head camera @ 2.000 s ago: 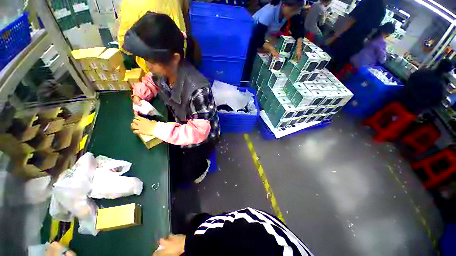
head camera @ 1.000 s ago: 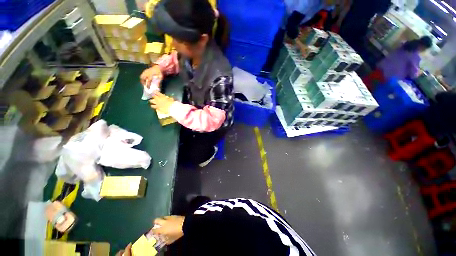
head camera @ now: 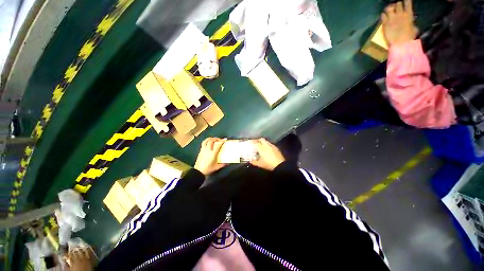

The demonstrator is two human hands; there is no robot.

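Note:
My left hand and my right hand hold a small pale box by its two ends, in front of my body. The box looks whitish from glare, with a grey, marked patch near my right fingers; whether it is open is unclear. Two open yellow cartons lie side by side ahead on the left, their flaps and dark insides towards me. A small white item lies beyond them. A closed yellow carton lies on the green belt.
White plastic bags lie beyond the closed carton. Several yellow cartons stand by my left arm. Another person's pink sleeve and hand are at the upper right. Another hand shows among bags at the lower left. Hazard tape runs along the belt.
My view has turned down to the belt in front of me. Both hands have come together in view around the box. The open cartons and the row by my left arm now show fully.

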